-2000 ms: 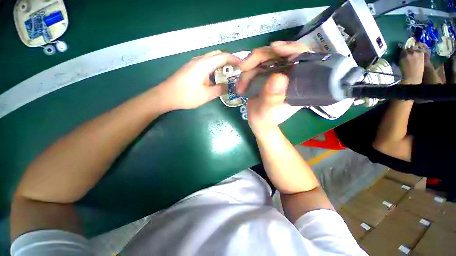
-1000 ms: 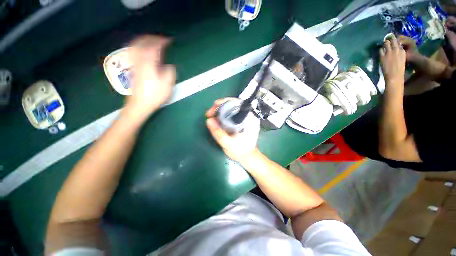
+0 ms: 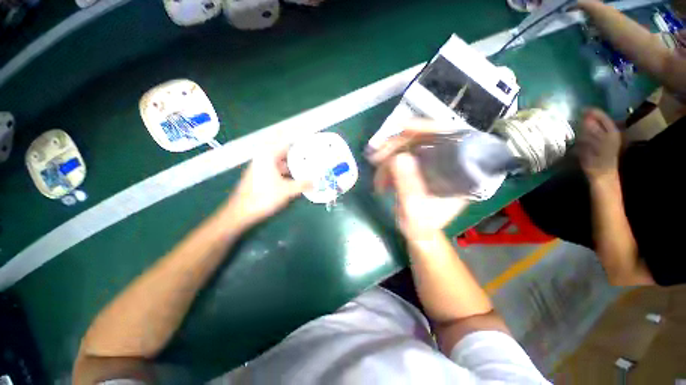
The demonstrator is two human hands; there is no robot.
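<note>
My left hand (image 3: 267,184) holds a white housing shell (image 3: 305,154) by its left edge, over the green bench near the pale strip. The shell's open side shows a circuit board with a blue component (image 3: 339,170) and thin wires hanging at its lower edge. My right hand (image 3: 414,180) is closed around the grey electric screwdriver (image 3: 451,162), just right of the shell. The screwdriver is blurred and points left; its bit tip cannot be made out. It does not visibly touch the shell.
The screw feeder (image 3: 470,86) stands behind my right hand, with stacked shells (image 3: 538,139) beside it. Two wired shells (image 3: 179,115) (image 3: 56,164) lie beyond the strip at left, more at the top. A neighbouring person's arms (image 3: 613,195) are at right, a red stool (image 3: 508,225) below.
My left hand has come back from beyond the strip and now holds a shell in front of me. My right hand has moved right and turned the screwdriver from upright to lying sideways.
</note>
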